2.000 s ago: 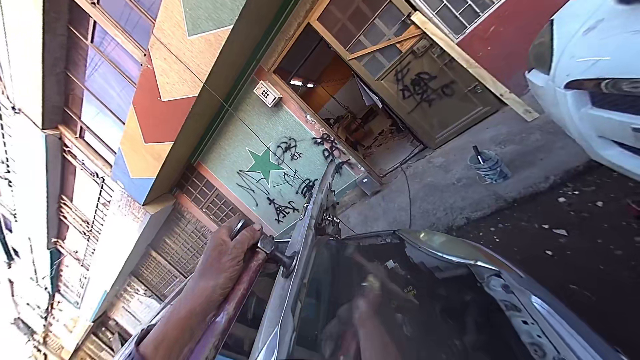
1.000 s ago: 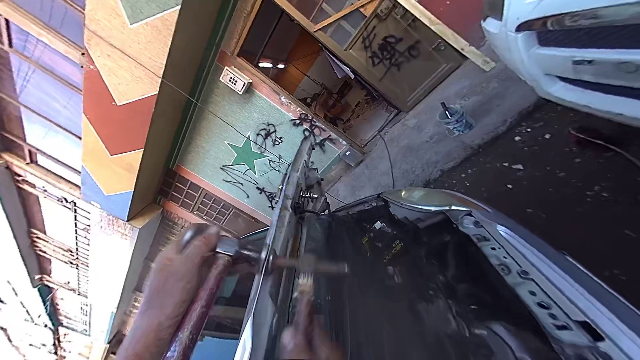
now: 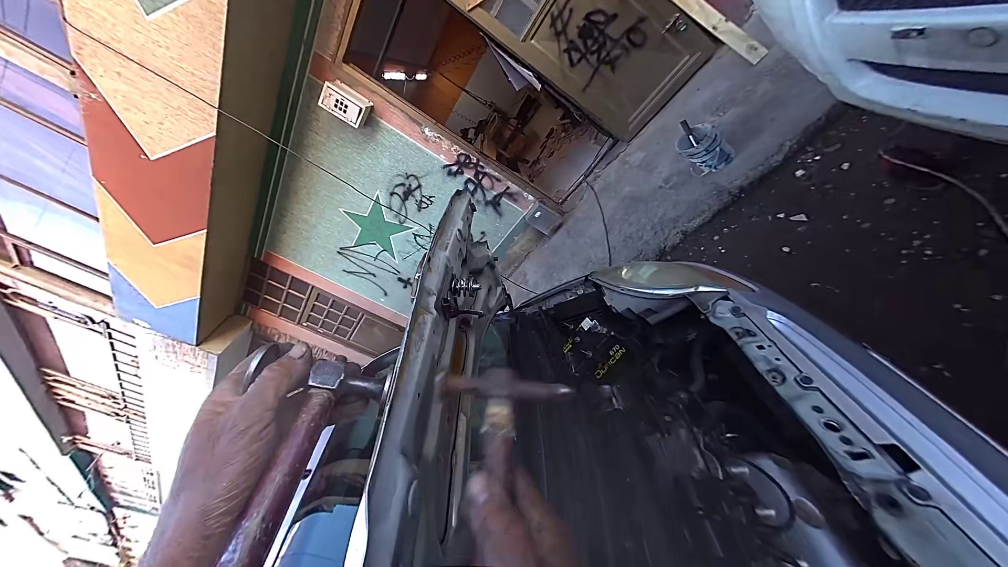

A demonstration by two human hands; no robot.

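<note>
My left hand (image 3: 236, 449) is closed around the head end of a hammer (image 3: 327, 376) with a worn reddish handle. The hammer's metal face rests against the outer side of a raised car hood (image 3: 409, 394), seen edge-on. On the hood's inner side, my right hand (image 3: 516, 512) grips a second hammer (image 3: 500, 390) by its handle. That hammer is blurred, its narrow head crosswise near the hood's inner frame; whether it touches cannot be told. A hood latch striker with a spring (image 3: 465, 287) sits on the hood's edge.
Right of the hood lie the engine bay with a battery (image 3: 602, 354), the front crossmember (image 3: 819, 417) and a headlight (image 3: 669, 277). Farther off are a bucket (image 3: 705, 150) on the sidewalk, a white car (image 3: 906, 63), a graffitied door (image 3: 614, 55) and a painted wall (image 3: 315, 205).
My right hand with the second hammer, unclear two seconds ago, now shows larger and closer to the hood's inner side. My left hand keeps its hammer at the hood. The view has shifted.
</note>
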